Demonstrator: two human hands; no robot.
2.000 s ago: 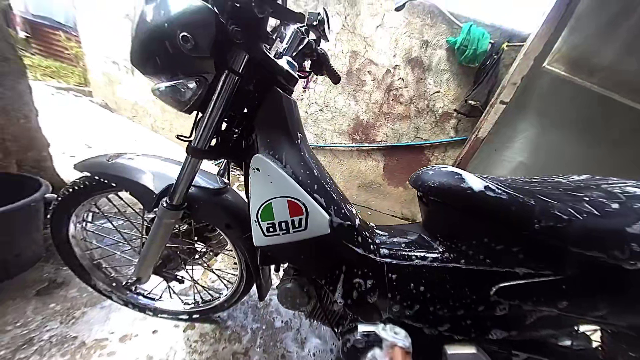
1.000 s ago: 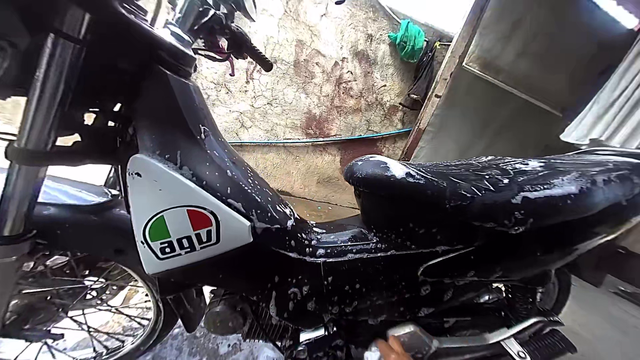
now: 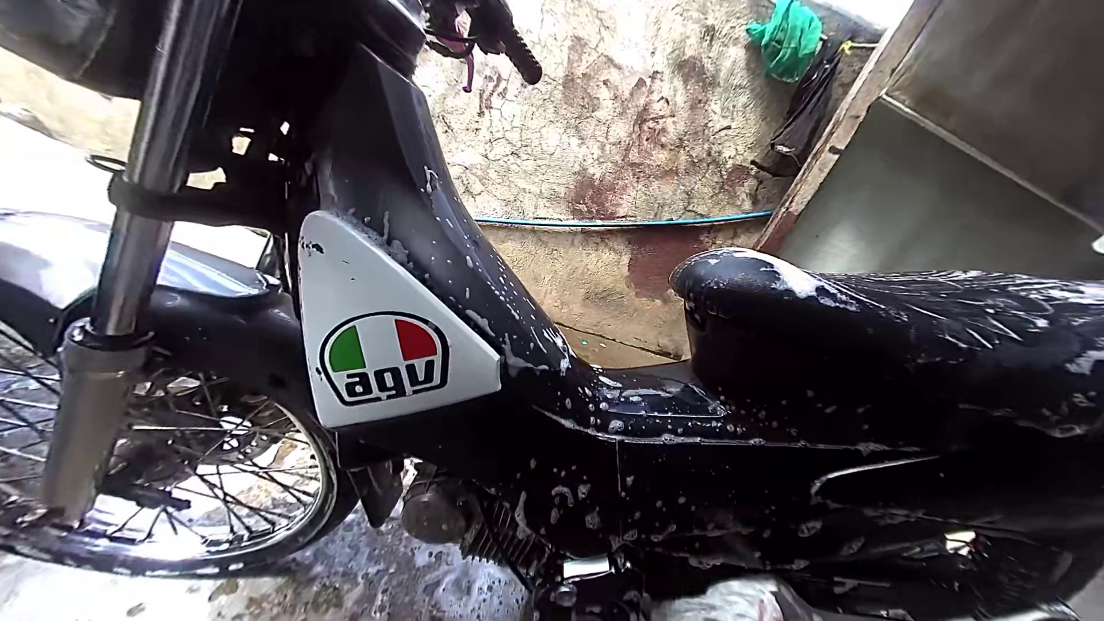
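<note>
A black underbone motorcycle fills the head view, with white soap foam over its body. Foam streaks also mark its black seat. A white triangular side panel bears a green, white and red "agv" logo. Its engine shows low beneath the frame. At the bottom edge a whitish, foamy thing is partly cut off; whether it is a cloth, a sponge or part of a hand cannot be told. Neither my left hand nor my right hand can be made out.
The spoked front wheel stands on wet, foamy ground at the left. Behind the motorcycle is a rough wall with a blue hose along it. A green plastic bag hangs near a wood-framed panel.
The view has moved closer to the motorcycle's middle since two seconds ago. Fingers that showed at the bottom edge in the earlier frames can no longer be clearly made out.
</note>
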